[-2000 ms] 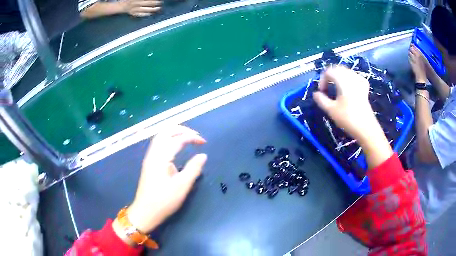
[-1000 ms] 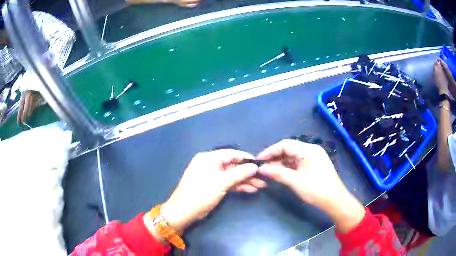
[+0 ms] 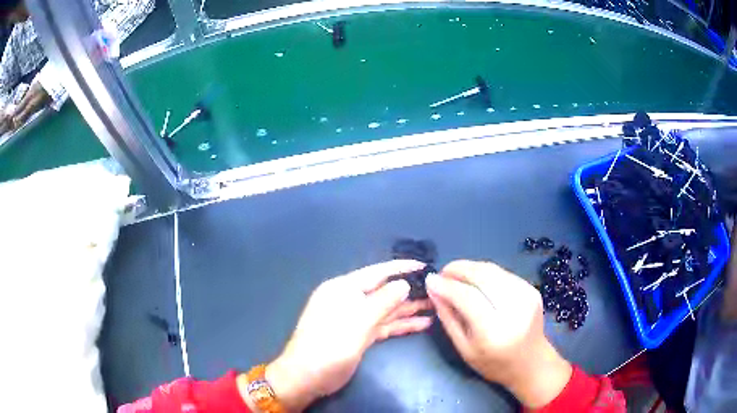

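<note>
My left hand (image 3: 347,327) holds a small black body (image 3: 417,282) between thumb and fingers above the grey bench, near the middle of the view. My right hand (image 3: 493,323) meets it from the right, its thumb and finger pinched at the body's right side. The fingers hide most of the part. Small shiny black round parts (image 3: 566,290) lie in a loose pile just right of my right hand. Whether my right fingertips also hold a round part cannot be told.
A blue basket (image 3: 618,258) heaped with black parts with white sticks is at the right. The green conveyor (image 3: 323,89) with a few parts runs behind the bench. A metal post (image 3: 113,105) and a bulky white bag (image 3: 52,282) are at the left. Another person's hand (image 3: 28,105) is at upper left.
My right hand has come from the basket to meet my left hand at the black body. The view has turned, so the basket and pile sit farther right.
</note>
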